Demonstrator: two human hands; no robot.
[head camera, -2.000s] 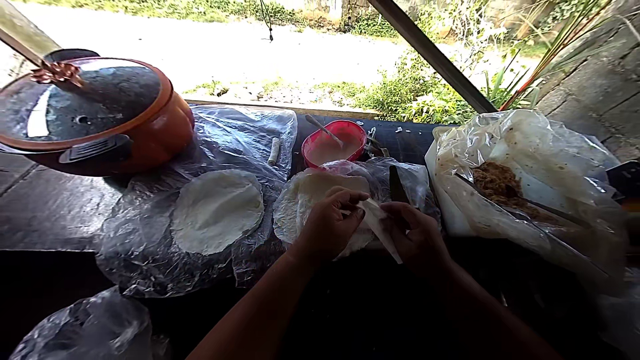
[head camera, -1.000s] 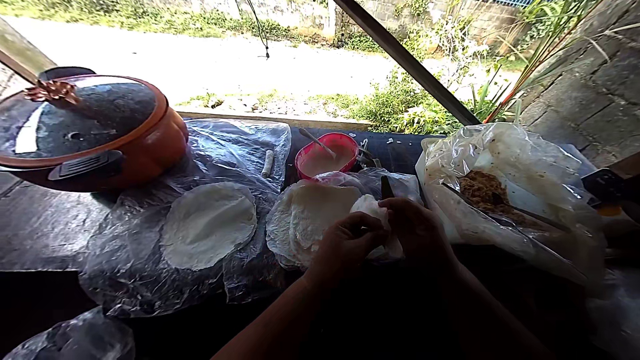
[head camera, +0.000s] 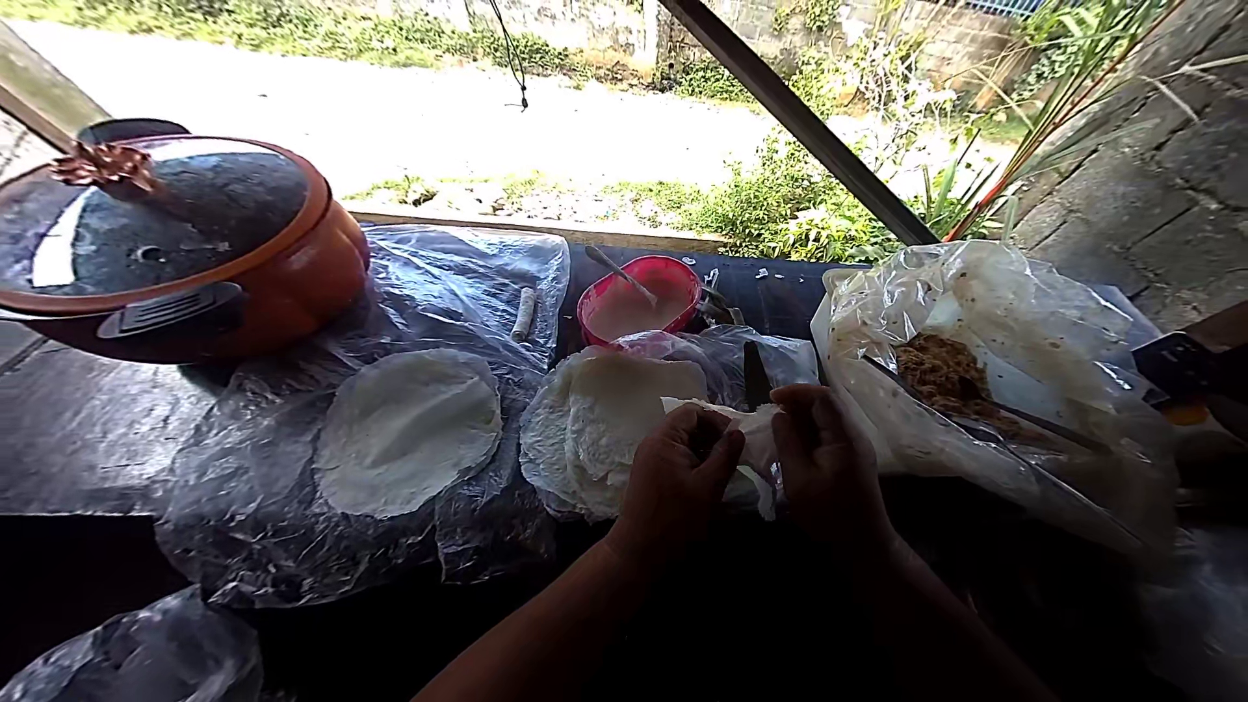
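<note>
A thin white wrapper sheet (head camera: 756, 429) is pinched between my left hand (head camera: 682, 473) and my right hand (head camera: 829, 468), its lower part hanging between them. Under and left of my left hand lies a stack of round white wrappers (head camera: 604, 409). Farther left, a single round wrapper (head camera: 409, 429) rests flat on clear plastic. A thin white roll (head camera: 524, 314) lies on the plastic behind it. Just beyond my hands is a dark blade (head camera: 756, 375). Right of them, an open plastic bag (head camera: 1014, 292) holds a brown shredded filling (head camera: 941, 370) and long metal utensils.
A red bowl (head camera: 593, 317) of pale paste with a spoon (head camera: 619, 273) stands behind the stack. The large orange pot (head camera: 302, 283) with a glass lid is at the left. Clear plastic sheeting (head camera: 468, 263) covers part of the table. A wall stands at the right.
The white sheet, which slanted down between my hands two seconds ago, is now stretched more sideways between my fingers.
</note>
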